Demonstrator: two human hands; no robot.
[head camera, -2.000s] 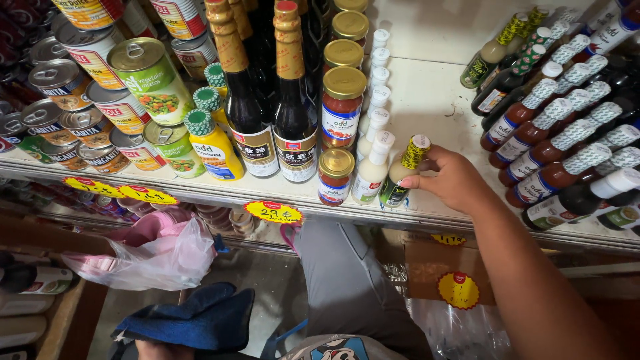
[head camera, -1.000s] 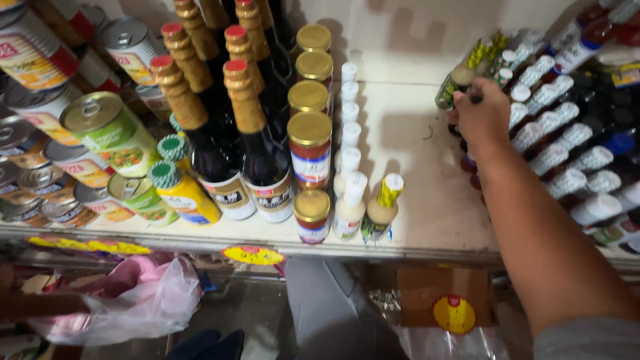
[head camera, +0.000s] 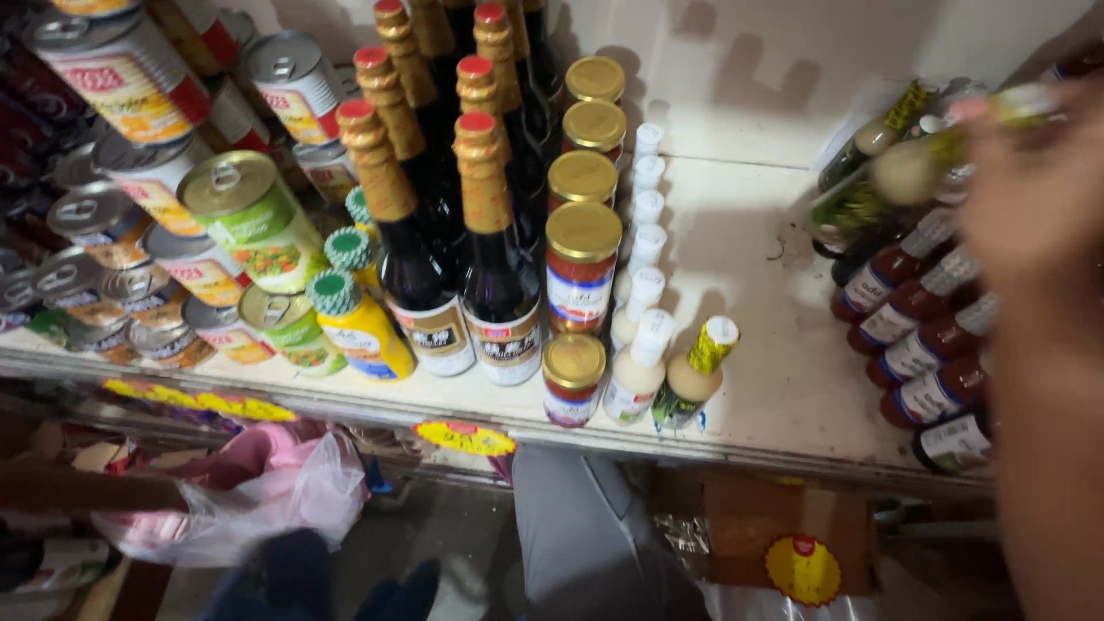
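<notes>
My right hand, blurred by motion, is at the right over the rows of sauce bottles. Its fingers are at the yellow-green wrapped neck of a pale sauce bottle, which tilts. Another bottle with a yellow-green neck lies behind it. At the shelf's front edge a similar dressing bottle stands upright, beside a white-capped bottle that heads a row. A gold-lidded jar is left of these. My left hand is not in view.
Dark glass bottles, a yellow squeeze bottle and stacked cans fill the left. Red sauce bottles line the right. Price tags hang on the shelf edge. Below are a pink item in a plastic bag and a cardboard box.
My right hand let go of the dressing bottle at the front edge and moved right to the yellow-necked bottles. A bottle there is now raised and tilted at my fingers.
</notes>
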